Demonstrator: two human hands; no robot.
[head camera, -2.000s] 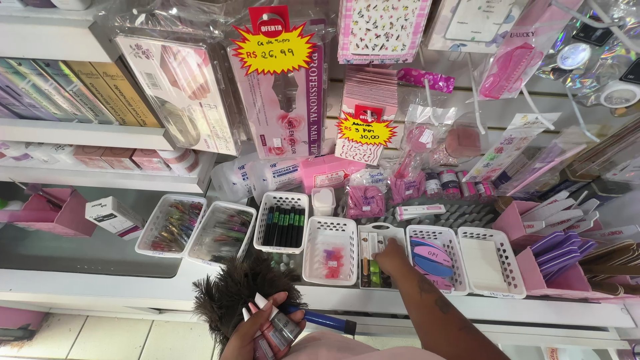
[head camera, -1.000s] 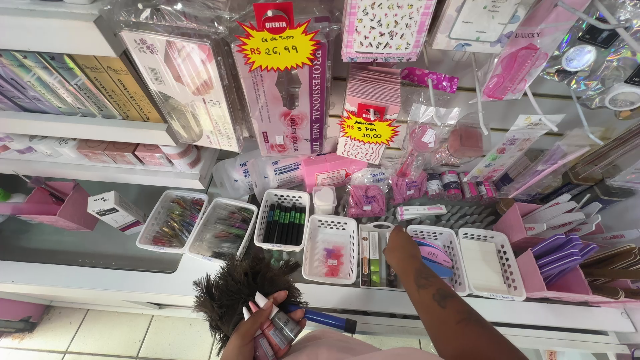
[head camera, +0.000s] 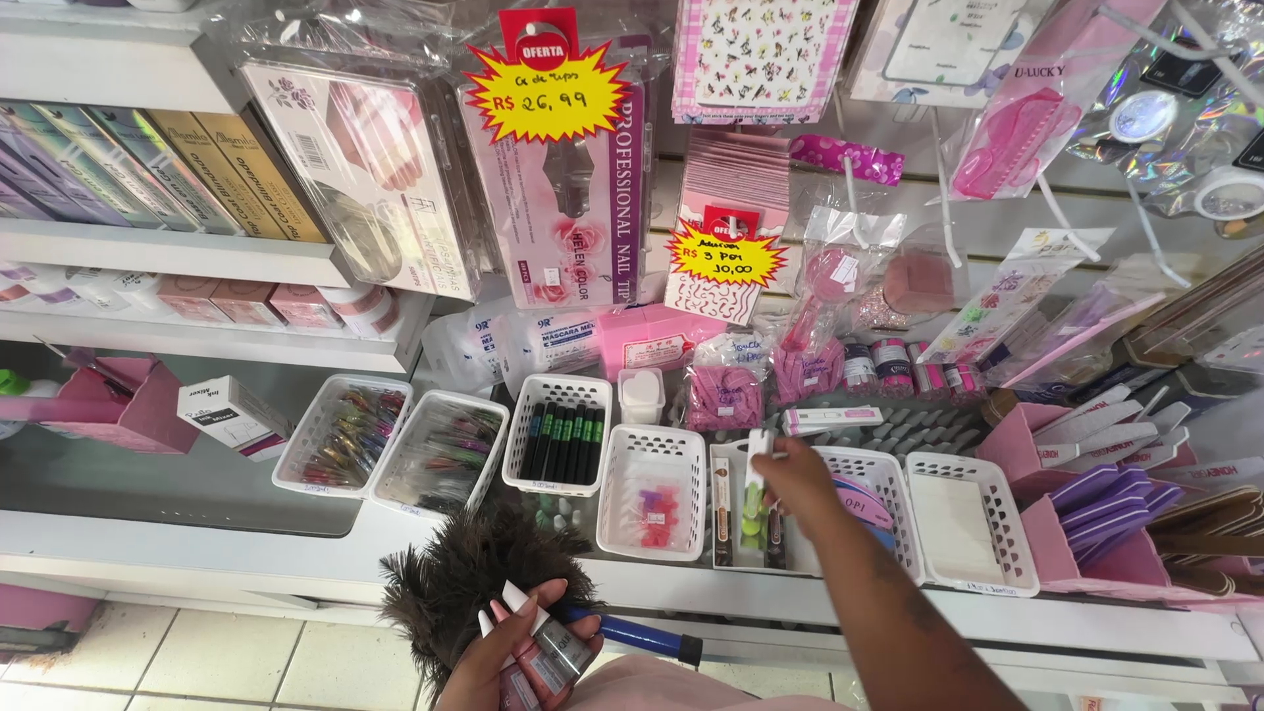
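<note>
My left hand (head camera: 528, 642), at the bottom, is closed around several small bottles with white and pink caps (head camera: 548, 647). Against that hand lies a dark feather duster (head camera: 474, 583); its blue handle (head camera: 642, 635) sticks out to the right. My right hand (head camera: 795, 479) pinches the upper end of a slim white and green package (head camera: 755, 494) over a white tray (head camera: 723, 563). Dark slim packages (head camera: 722, 504) stand in the same tray. My right fingertips partly hide the package.
White perforated baskets line the shelf, holding dark tubes (head camera: 563, 444), small pink pieces (head camera: 659, 513) and white pads (head camera: 953, 528). Pink boxes with nail files (head camera: 1106, 509) stand at the right. Packaged nail tips (head camera: 563, 227) and sticker sheets (head camera: 765, 54) hang behind.
Over the tray, the white and green package now shows higher, with its upper end between my right fingers. My left hand keeps its hold on the bottles.
</note>
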